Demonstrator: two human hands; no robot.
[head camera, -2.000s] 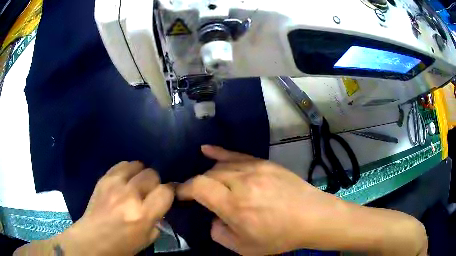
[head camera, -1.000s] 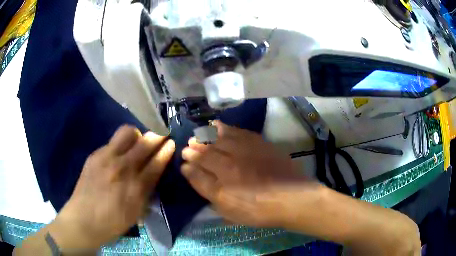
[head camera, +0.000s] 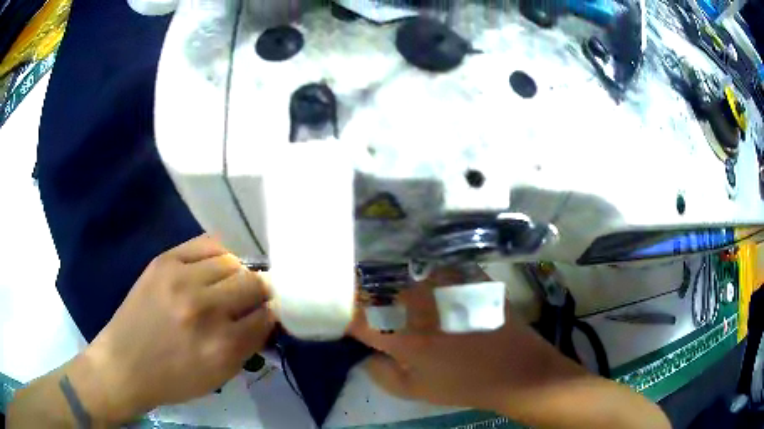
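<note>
A navy fabric panel (head camera: 109, 159) lies on the white table left of the sewing machine head (head camera: 402, 117). A pointed navy end hangs between my hands toward the front. My left hand (head camera: 188, 314) is at the panel beside the machine's front end, its fingertips bunched on the cloth. My right hand (head camera: 469, 360) reaches under the machine head, its fingers mostly hidden behind white machine parts. Whether it grips the cloth cannot be seen. The needle and presser foot are hidden behind the head.
Black-handled shears (head camera: 565, 323) lie right of my right hand, partly covered by the machine. A small silver tool (head camera: 641, 318) and snips lie further right. A green ruled strip (head camera: 683, 360) edges the table. Yellow material shows at the far left and right.
The view has moved close over the machine head, which now covers the needle area. Both hands have moved from the front edge up to the machine, and the cloth's pointed end now shows.
</note>
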